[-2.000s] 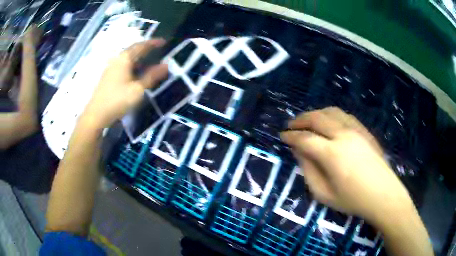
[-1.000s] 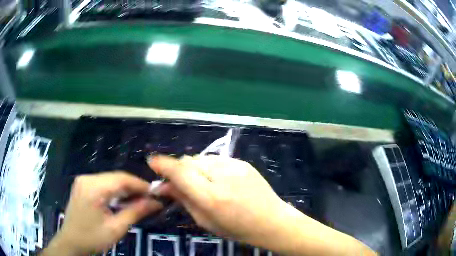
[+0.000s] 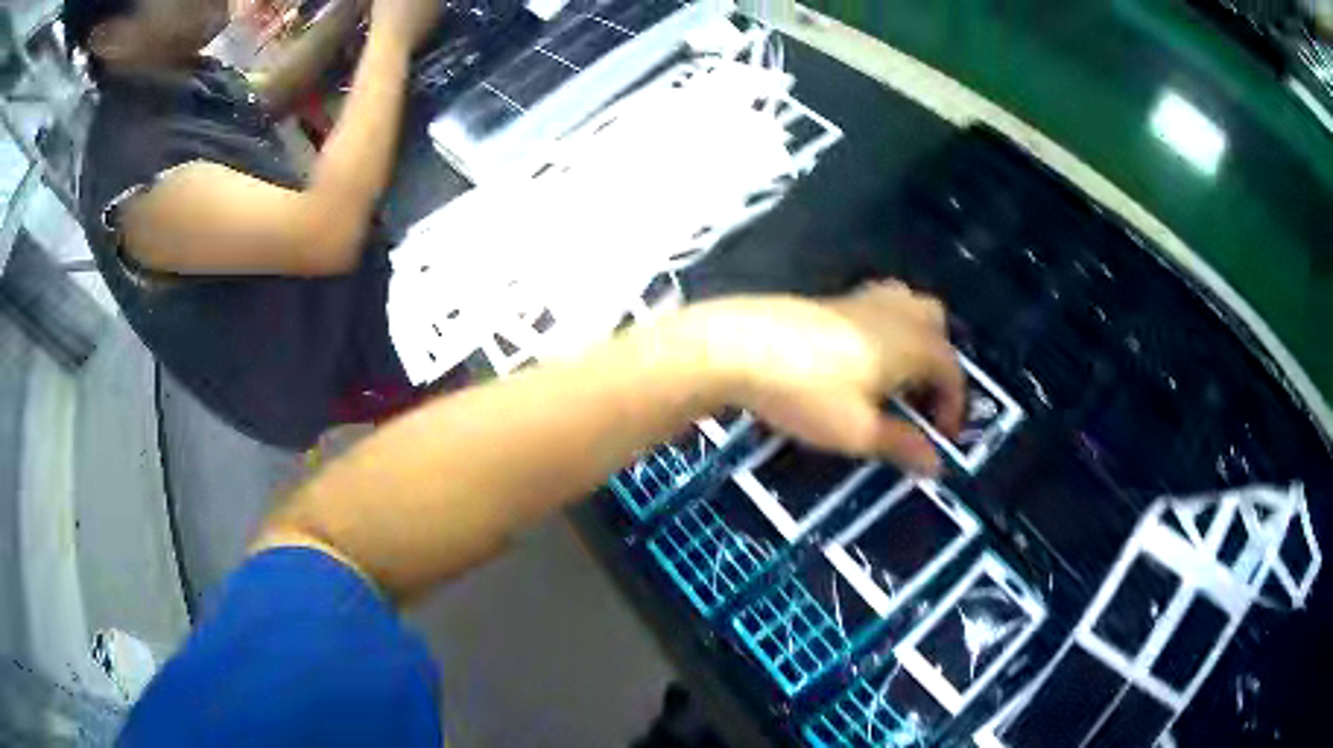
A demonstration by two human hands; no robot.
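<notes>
My left hand (image 3: 863, 373) reaches in from the lower left, its fingertips bent down over the upper ends of the phone housings, beside a white-bordered window (image 3: 997, 427). Whether the fingers hold anything cannot be told. Front housings (image 3: 790, 631) with blue keypad grids and white window borders lie side by side in a slanting row; my hand and forearm hide part of it. A curling white release liner (image 3: 1170, 621) with dark rectangles still in some openings or showing through them is at the lower right. My right hand is out of the picture.
A heap of white waste liners (image 3: 570, 219) lies left of the black tray (image 3: 1089, 314). Dark film sheets (image 3: 541, 66) lie beyond it. Another person (image 3: 249, 219) sits at the left. A green surface (image 3: 1096, 102) with a pale rail runs along the top right.
The view has swung left and down. My hands were together over the tray; now only my left hand shows, over the housings. The curled liner now shows at the lower right.
</notes>
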